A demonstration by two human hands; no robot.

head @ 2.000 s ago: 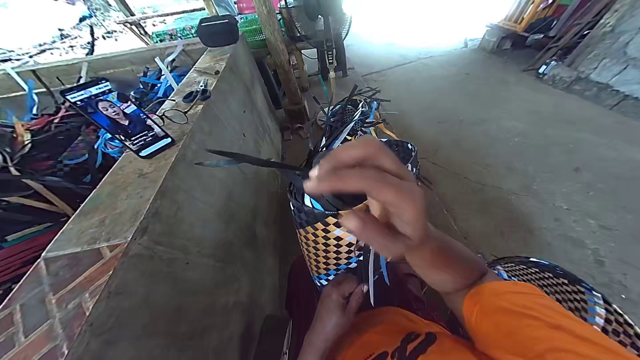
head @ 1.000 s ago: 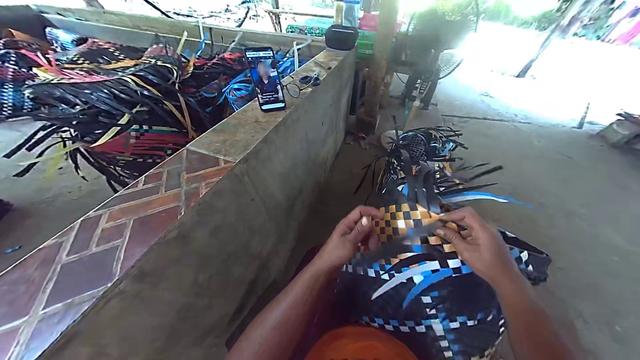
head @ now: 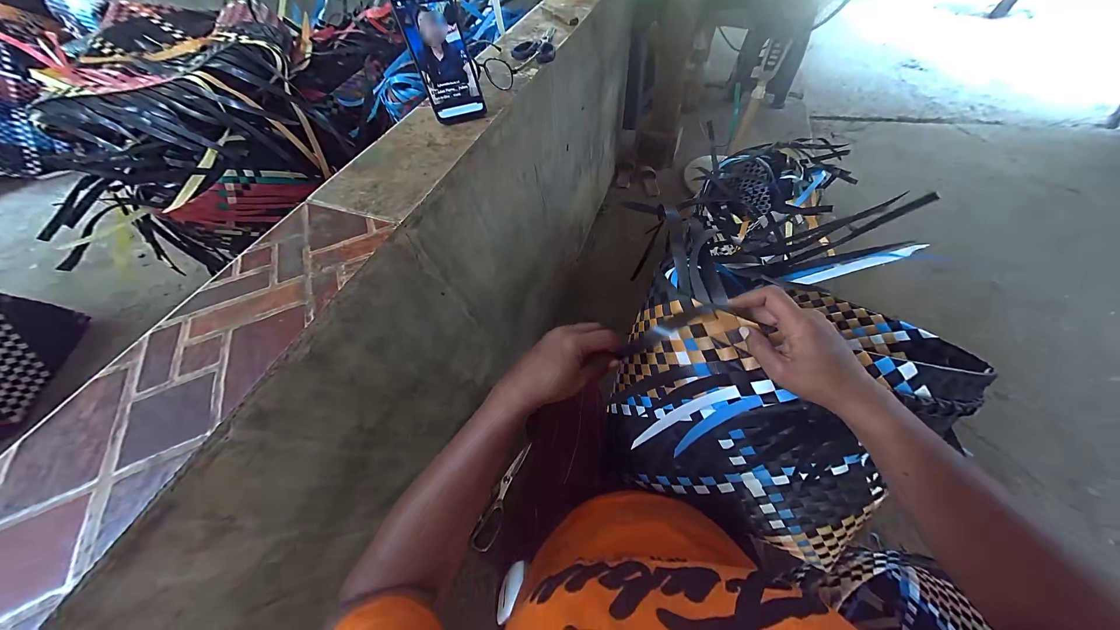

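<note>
A woven plastic-strap basket (head: pixel 744 437) in black, tan, blue and white lies on my lap, with loose black straps (head: pixel 862 223) fanning out at its far end. One dark strap (head: pixel 669 330) runs across the near side of the weave between my hands. My left hand (head: pixel 573 363) grips its left end just left of the basket. My right hand (head: pixel 792 346) pinches the strap's other end over the tan checks. White and blue strap ends (head: pixel 687 418) stick out below my right hand.
A low concrete wall (head: pixel 394 175) runs along my left, bearing a phone (head: pixel 442 66), eyeglasses (head: pixel 497 74) and scissors (head: pixel 535 48). Behind it lie heaped woven straps (head: pixel 192 122). Another woven basket (head: pixel 910 595) sits at lower right.
My left hand has moved left off the weave, and the strap now stretches between both hands. Two seconds ago my right hand was raised above the basket. The view has shifted a lot.
</note>
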